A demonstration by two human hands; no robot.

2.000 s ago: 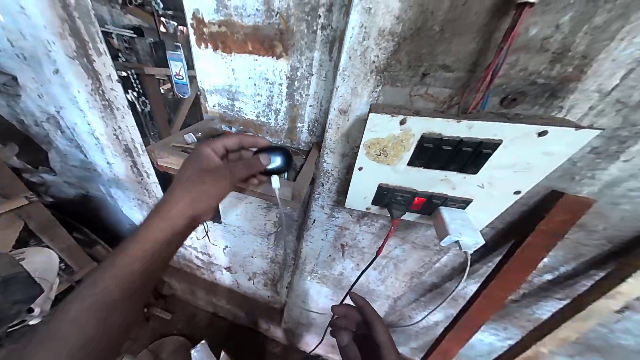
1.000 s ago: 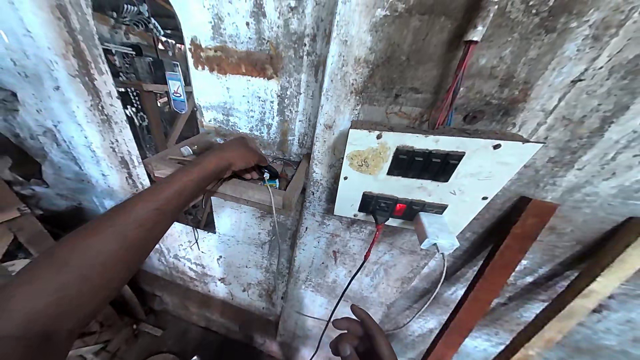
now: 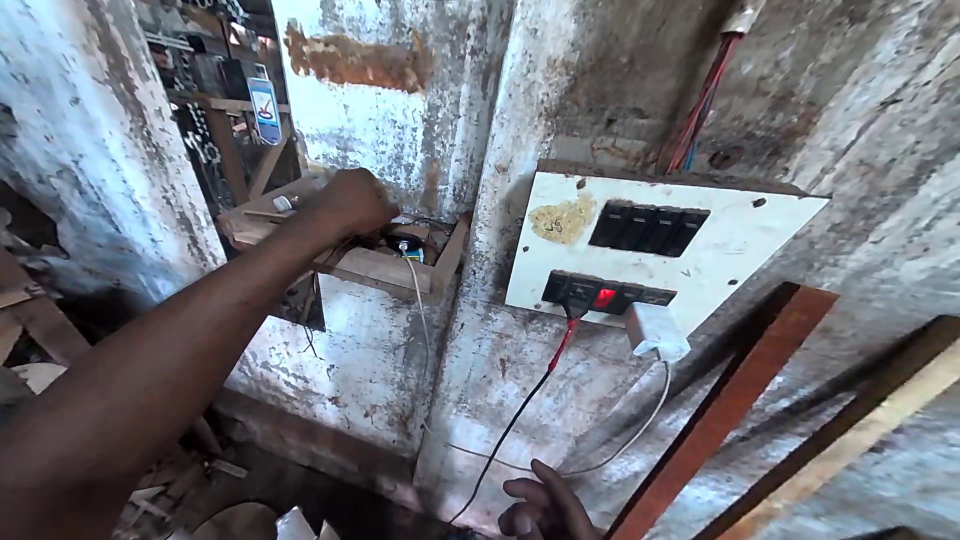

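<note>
My left hand (image 3: 356, 201) reaches over the small wooden wall shelf (image 3: 379, 271); its fingers are hidden behind the back of the hand, so what they hold cannot be told. Just right of it, a round black device (image 3: 405, 241) lies in the shelf with a white cable (image 3: 421, 311) plugged into it. Low in the view, my right hand (image 3: 546, 506) holds nothing, its fingers apart, near the cables. Above it, a white switchboard (image 3: 720, 244) carries a white charger (image 3: 656, 330) and a black cord (image 3: 517, 416) with red tape by its plug.
A rust-red bar (image 3: 735, 405) and a pale-edged bar (image 3: 862, 435) lean at the right. Red and blue wires (image 3: 701, 112) run into the switchboard from above. Behind the opening at left hang chains and a blue-and-white packet (image 3: 264, 111). Scrap pieces lie on the floor at lower left.
My left hand held the round black device up in front of the shelf; the device now lies in the shelf and the hand is left of it. My right hand stays low.
</note>
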